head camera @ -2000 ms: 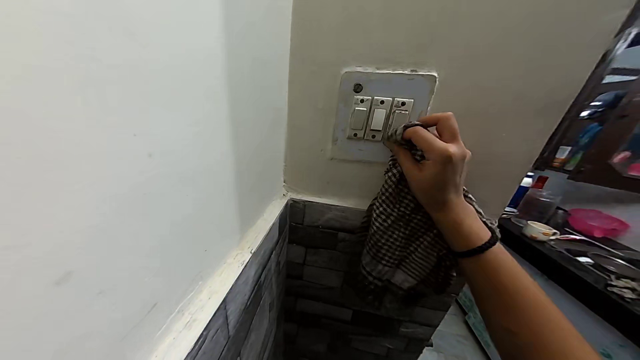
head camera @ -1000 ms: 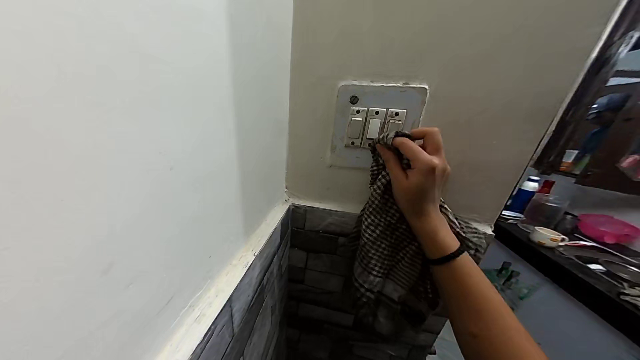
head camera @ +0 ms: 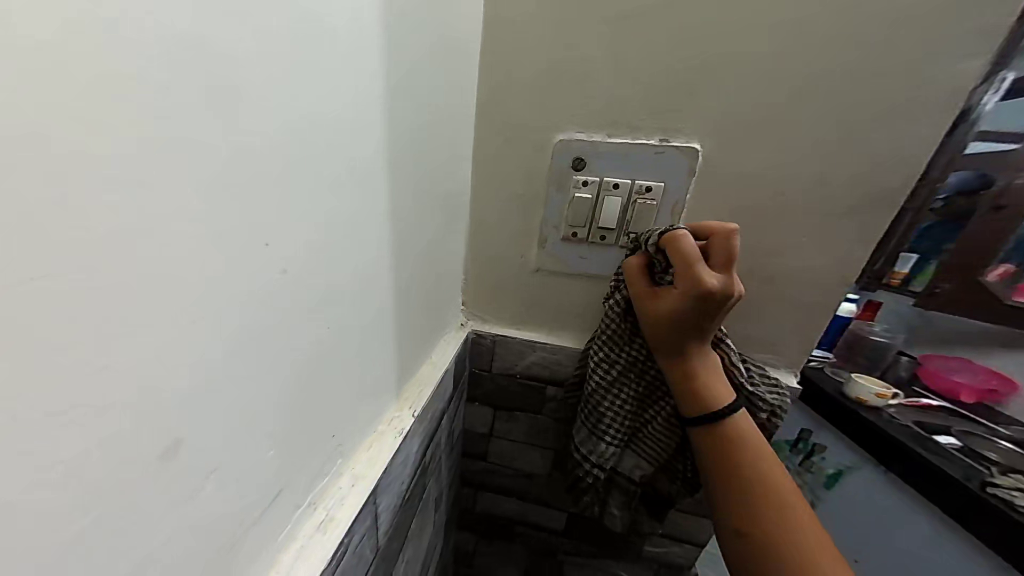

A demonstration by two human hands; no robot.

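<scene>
My right hand (head camera: 690,292), with a black band at the wrist, grips a bunched dark-and-white checked cloth (head camera: 628,384). The cloth touches the lower end of the rightmost rocker switch (head camera: 642,216) and hangs down over the stone-patterned wall tiles. Three rocker switches sit side by side in a grey-white switch plate (head camera: 580,260), with a dark screw at its upper left. The middle switch (head camera: 610,212) and the left switch (head camera: 580,210) are uncovered. My left hand is out of view.
A white wall (head camera: 240,200) meets the switch wall at a corner, above dark grey tiles (head camera: 520,456) with a pale ledge (head camera: 392,436). At right, a black counter (head camera: 896,456) holds a cup (head camera: 870,390), a pink bowl (head camera: 964,378), a clear container (head camera: 868,348) and other kitchenware.
My right hand, still gripping the cloth, has stayed by the rightmost switch and now sits slightly lower relative to the plate, showing more of that switch.
</scene>
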